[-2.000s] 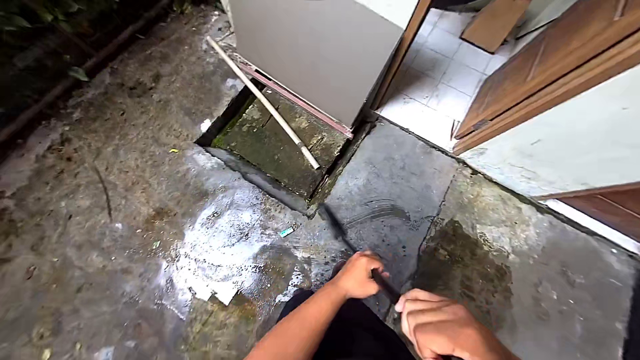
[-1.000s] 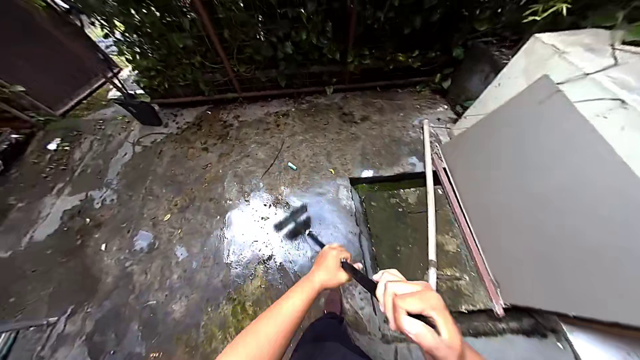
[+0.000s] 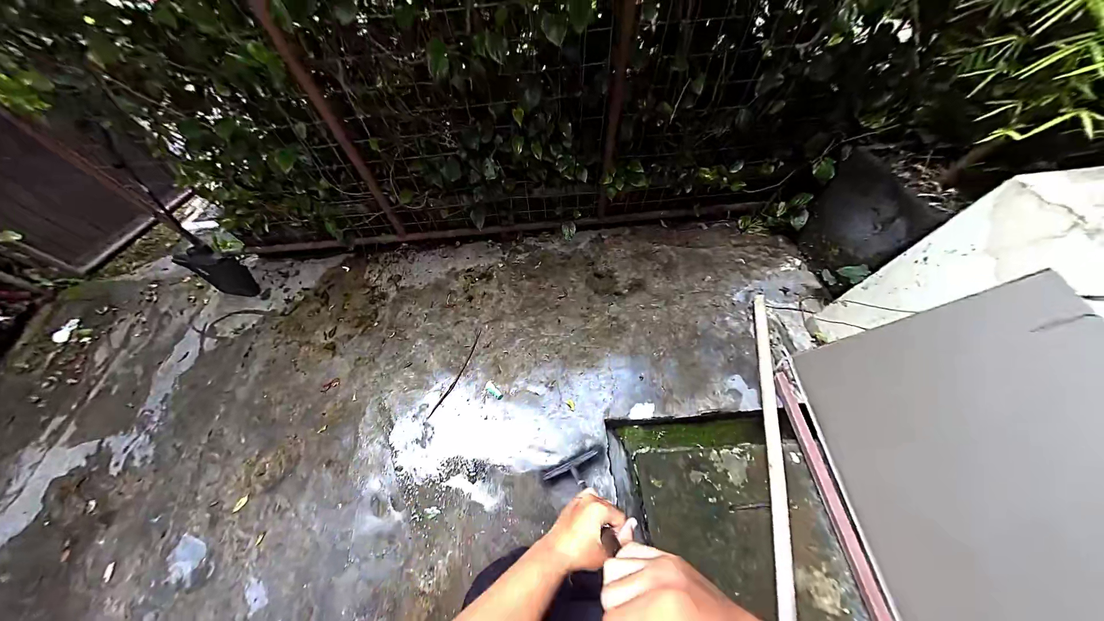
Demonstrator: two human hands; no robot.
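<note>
My left hand [image 3: 586, 533] grips the dark handle of a floor brush or squeegee, just above its head. Behind it, at the bottom centre, my right hand [image 3: 660, 582] is closed around the same handle. The tool's wide dark head [image 3: 573, 466] lies on the wet, shiny concrete floor [image 3: 483, 435], at the left edge of a recessed square slab. Its exact kind cannot be told from the blurred head. A thin twig and a small green-white piece of litter [image 3: 493, 391] lie beyond the head.
Right of my hands is the sunken mossy slab [image 3: 707, 509], crossed by a long pale pole [image 3: 774, 466]. A grey panel [image 3: 957, 448] leans beside it. A wire fence with climbing leaves [image 3: 483, 112] runs across the back, with a black pot [image 3: 216, 269] at the left and a dark rock [image 3: 867, 211] at the right.
The view has swung from the doorway towards the fence. The tool's head has moved from the floor near the doorway to beside the sunken slab's left edge. Both hands have kept hold of the handle.
</note>
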